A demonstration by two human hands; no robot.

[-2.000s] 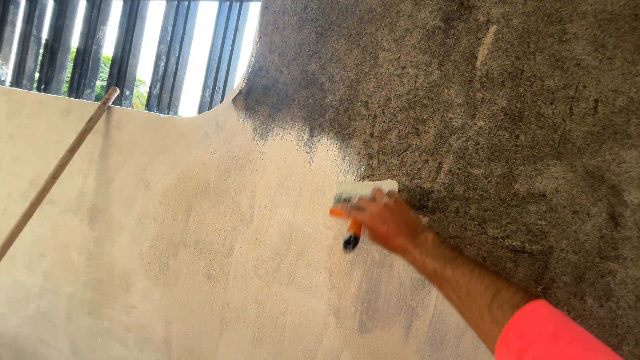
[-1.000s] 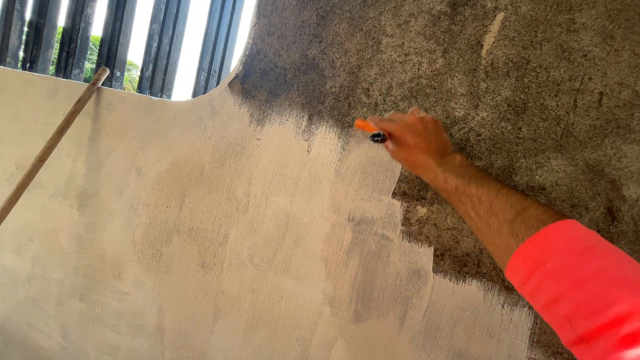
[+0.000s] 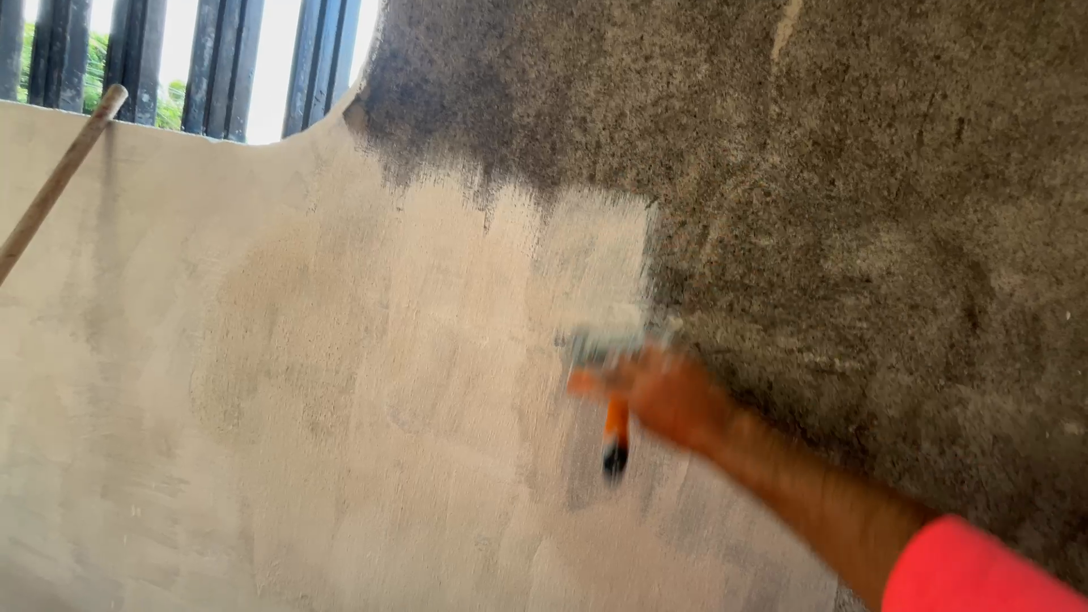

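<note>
My right hand, blurred by motion, is closed around a wide paintbrush with an orange handle and a black tip. The handle points down, and the pale bristles are up against the wall, along the edge between light paint and bare surface. Light cream paint covers the wall to the left and below the hand. Dark, rough, unpainted wall lies above and to the right. A lighter, wet-looking patch shows just above the bristles. My left hand is outside the view.
A wooden pole leans at a slant at the far left, its top near the wall's upper edge. Dark metal bars stand in the opening at the upper left, with greenery behind them. The wall's edge curves up beside them.
My right hand has moved down the wall from its place a second ago, with the brush in it. Light paint now covers a patch beside the dark area where the hand was.
</note>
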